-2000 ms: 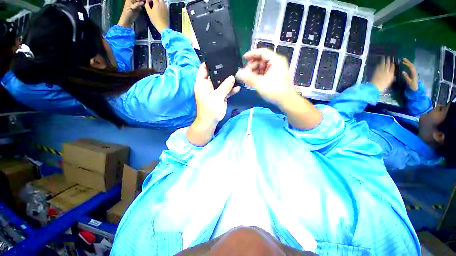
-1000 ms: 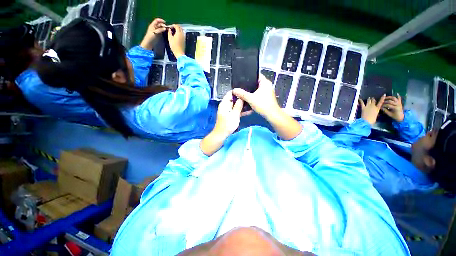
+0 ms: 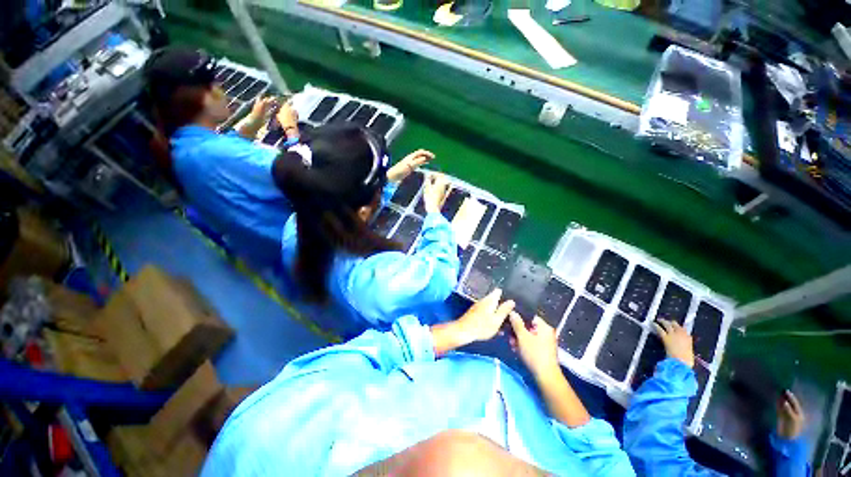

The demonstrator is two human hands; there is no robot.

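A black phone housing point(image 3: 529, 282) is held in front of me, blurred, between two trays. My left hand point(image 3: 483, 318) is at its lower left end, and my right hand point(image 3: 535, 341) is at its lower right end, both gripping it. The fingertips of the two hands nearly meet. Whether a small part is between them is too blurred to tell. A white blister tray point(image 3: 576, 365) with two rows of black housings lies just right of my hands; one upper left pocket shows no housing.
A neighbour's hand point(image 3: 676, 342) reaches over the right tray. Another worker point(image 3: 337, 170) sits at left by a tray with a cream strip point(image 3: 468, 221); a further worker sits beyond. A raised shelf point(image 3: 597, 64) holds a white strip and a clear-wrapped tray point(image 3: 691, 107). Cartons point(image 3: 160, 326) stand lower left.
The view has swung left and up, showing the raised shelf. The housing stays in both my hands; it was turned over between the two earlier frames. The right neighbour's hand now reaches over the tray.
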